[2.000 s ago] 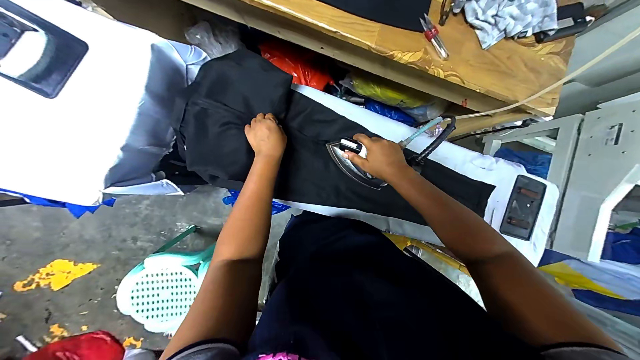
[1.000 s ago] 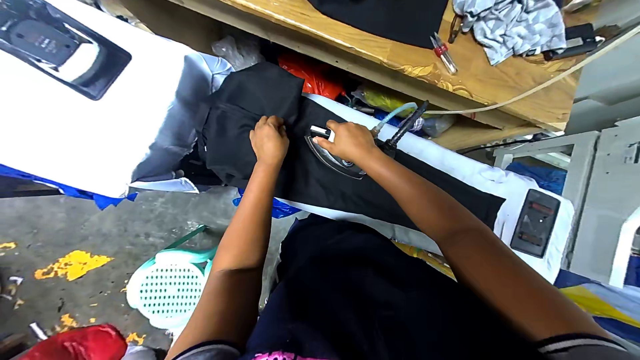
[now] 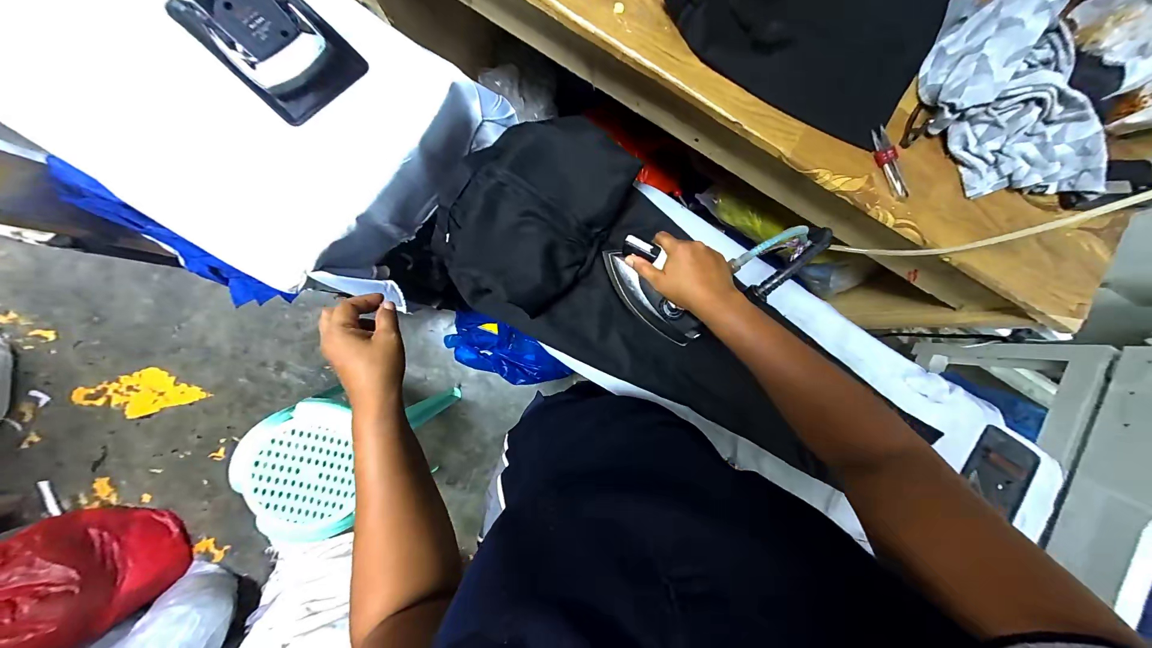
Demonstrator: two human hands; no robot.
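Note:
My right hand (image 3: 688, 270) grips the handle of a steam iron (image 3: 652, 292), whose soleplate rests on a black garment (image 3: 720, 360). A hose and cord run from the iron toward the right. The garment lies along a narrow white-covered ironing board (image 3: 864, 387), with its bunched part (image 3: 549, 207) at the left end. My left hand (image 3: 364, 333) is off the garment, beside the corner of the white-covered table, its thumb and fingertips close to a small white flap (image 3: 369, 286). Whether the fingers pinch the flap is unclear.
A second iron or its rest (image 3: 279, 49) sits on the white-covered table (image 3: 180, 144). Behind the board stands a wooden table (image 3: 1017, 234) with thread snips (image 3: 889, 162), a patterned cloth (image 3: 1017, 117) and dark fabric (image 3: 810, 54). A plastic stool (image 3: 301, 468) and red bag (image 3: 90, 567) are at the lower left.
My left hand has left the black garment and moved left to the corner of the white-covered table. My right hand still holds the iron on the garment. The view has shifted.

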